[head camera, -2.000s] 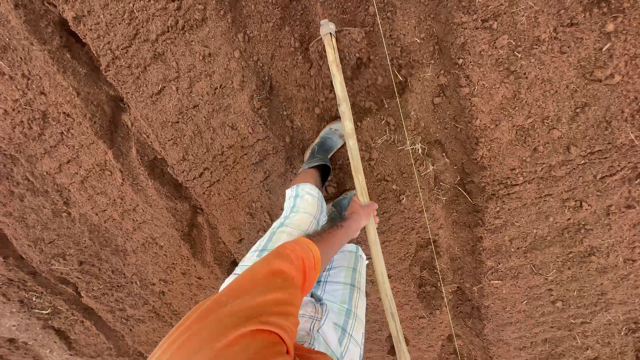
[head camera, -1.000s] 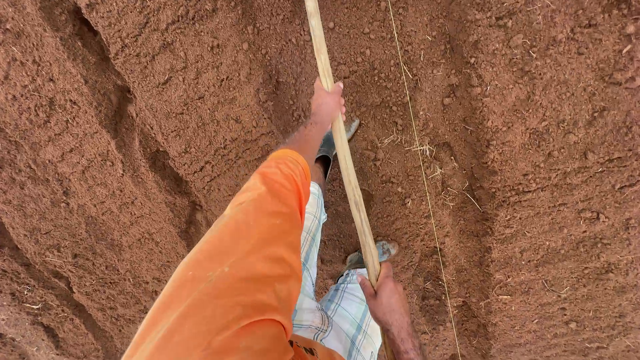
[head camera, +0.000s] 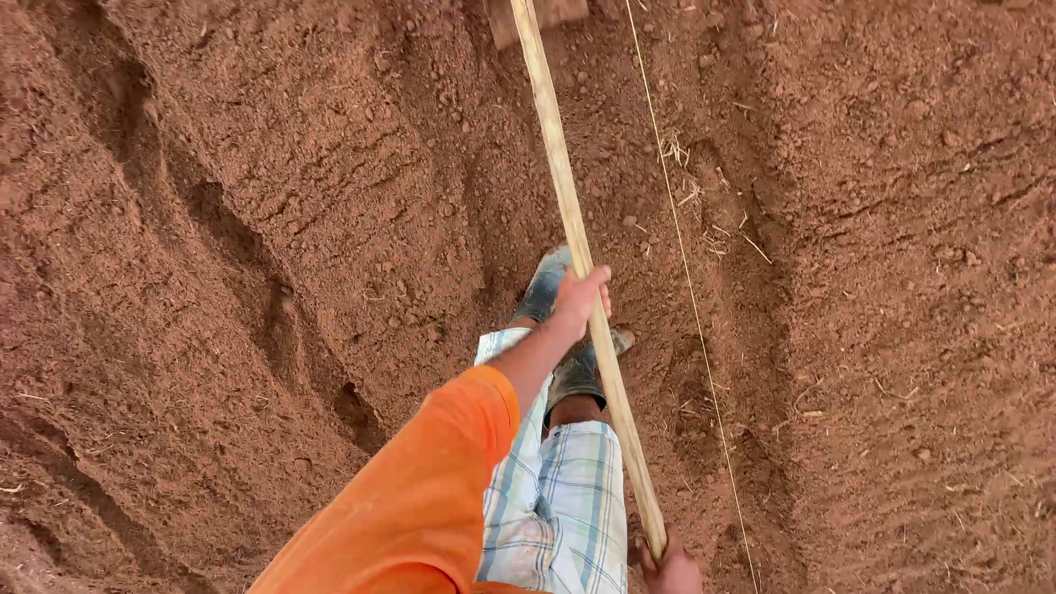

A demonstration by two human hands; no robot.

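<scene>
A long pale wooden handle (head camera: 565, 177) runs from the top edge down to the lower middle of the view. At its top end a flat, soil-coloured blade (head camera: 565, 11), like that of a hoe, is partly in view against the soil. My left hand (head camera: 582, 299) grips the handle near its middle, above my boots. Near the bottom edge my right hand (head camera: 671, 568) is closed around the handle's lower end, partly cut off by the frame.
A thin string (head camera: 691, 289) runs taut along the soil, right of the handle. Reddish tilled soil (head camera: 907, 289) has furrows on both sides. My boots (head camera: 542, 285) stand beneath the handle, one ahead of the other. Bits of straw (head camera: 689, 194) lie by the string.
My right hand, out of view two seconds ago, came onto the lower handle. Since one second ago, my left hand has moved down in view and the blade has come into sight at the top.
</scene>
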